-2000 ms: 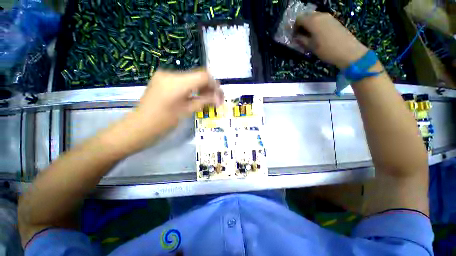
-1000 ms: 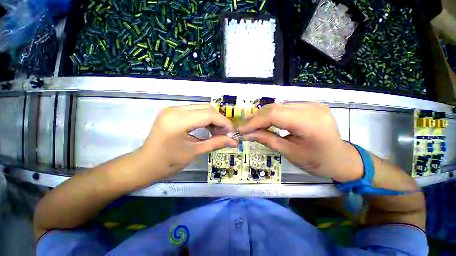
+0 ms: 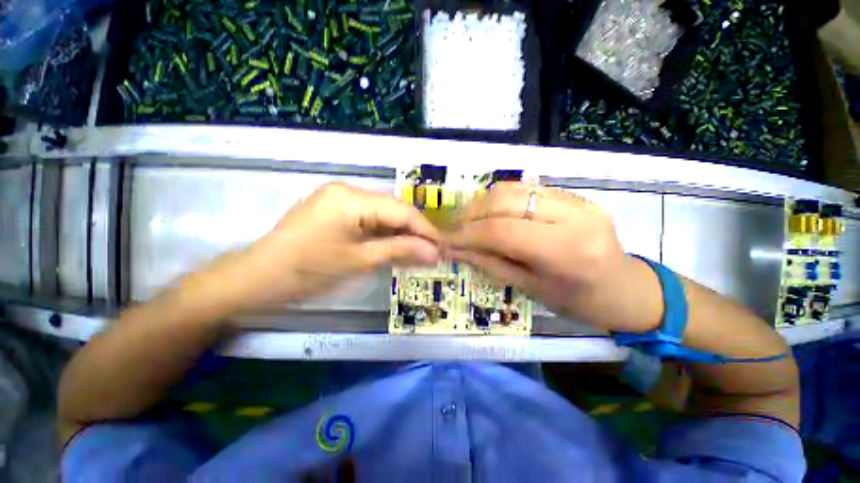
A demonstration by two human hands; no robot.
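Observation:
A cream-yellow PCB panel [image 3: 424, 311] of two matching halves lies on the conveyor in front of me. Yellow blocks show near its far edge. My left hand [image 3: 344, 241] and my right hand [image 3: 542, 245] meet fingertip to fingertip above the middle of the panel and cover part of it. The fingers of both hands are pinched together. Whatever may be between the fingertips is hidden and blurred. A blue strap [image 3: 669, 307] is on my right wrist.
Conveyor rails [image 3: 283, 146] run left to right. Beyond are bins of dark green capacitors [image 3: 245, 66], a black box of white spacers [image 3: 474, 71] and a tilted box of clear small parts [image 3: 627, 42]. Another board [image 3: 811, 269] lies at the right.
My right hand has come from the clear parts box to meet my left hand over the panel. Since one second ago, the fingertips have closed tighter together and the small part between them no longer shows.

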